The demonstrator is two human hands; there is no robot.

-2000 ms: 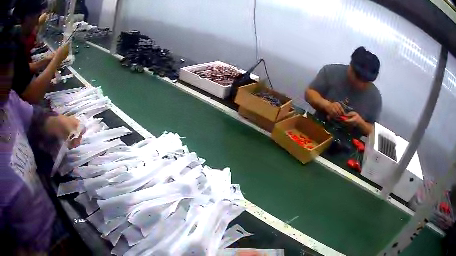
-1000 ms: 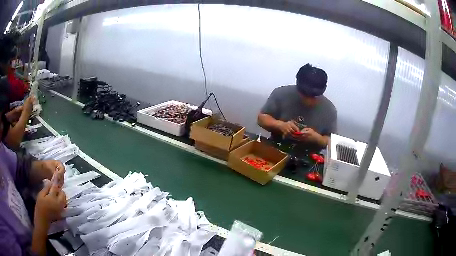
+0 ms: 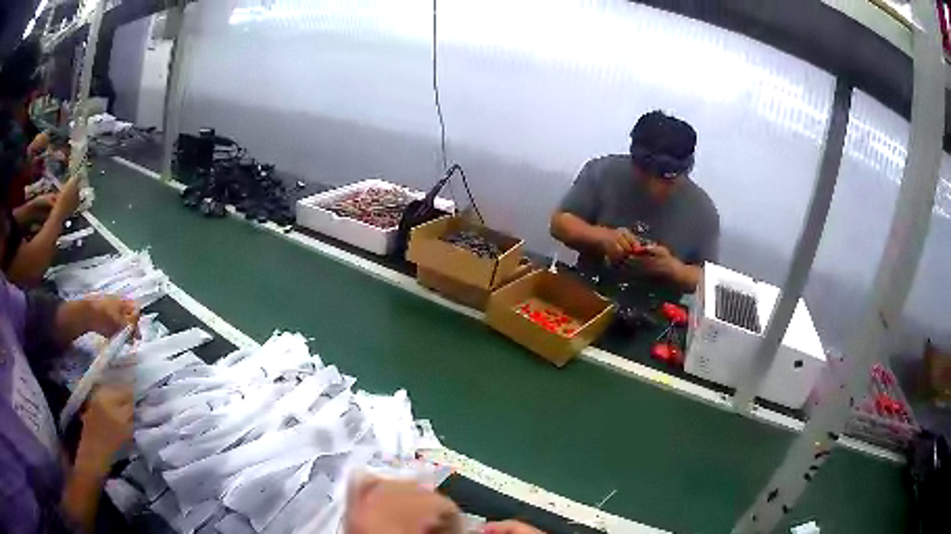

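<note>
White sleeved parts (image 3: 261,438) lie in a large overlapping heap in front of me, lower left of centre. My left hand (image 3: 401,506) is blurred at the bottom edge, over the heap's near right end. White material shows close around it, but I cannot tell whether it is gripped. My right hand (image 3: 511,528) shows only as fingertips, cut off by the bottom edge, to the right of the left hand. A small pale piece shows between the hands; which hand holds it is unclear.
A green conveyor belt (image 3: 417,370) runs beyond the heap. Across it are a white tray (image 3: 313,219), brown cartons (image 3: 537,334), a white box (image 3: 720,355) and a person (image 3: 647,214) handling a red part. Another person's hands (image 3: 104,417) hold a white strip at left. A post (image 3: 855,344) stands right.
The view has turned right since the first frame. My hands have come in at the bottom edge. The clear-and-white piece seen there one second ago no longer shows in the same form.
</note>
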